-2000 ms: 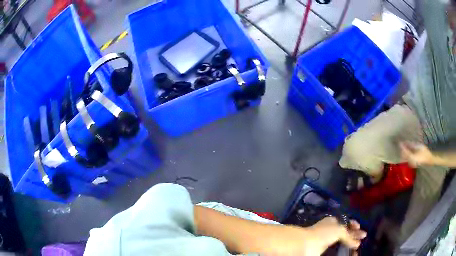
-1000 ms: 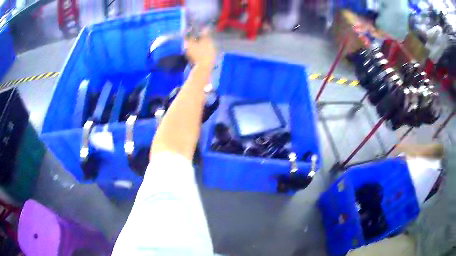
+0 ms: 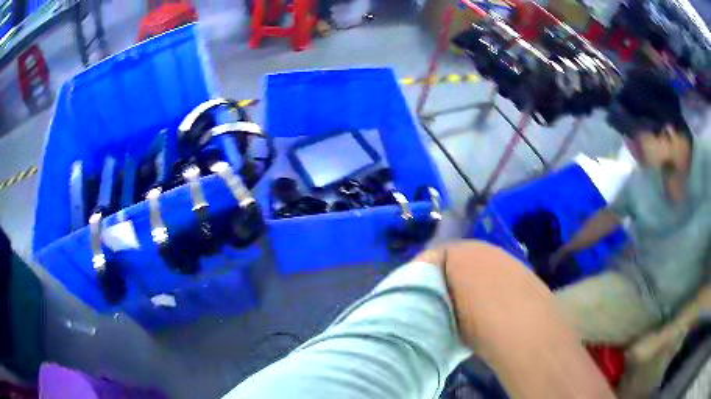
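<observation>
My left forearm crosses the lower middle in a pale sleeve and runs down to the bottom edge; its hand is cut off. My right hand is not in the picture. Over-ear headphones with white bands (image 3: 226, 128) sit at the right corner of the left blue bin (image 3: 148, 265). More headphones (image 3: 159, 222) hang along its front rim, black cups outside. The middle blue bin (image 3: 327, 248) holds loose black cups (image 3: 355, 193) and a dark-framed pale panel (image 3: 334, 160). Headphones (image 3: 403, 206) also hang on its front rim.
A person (image 3: 670, 187) sits at the right, one arm in a third blue bin (image 3: 499, 206) with black parts. A rack (image 3: 538, 66) of headphones stands behind. Red stools (image 3: 282, 23) are at the back. A purple stool (image 3: 78, 383) is at bottom left.
My left hand has left the left bin's rim and dropped out of view at the lower right. Compared with two seconds ago, another headphone is at that bin's corner. The view has shifted.
</observation>
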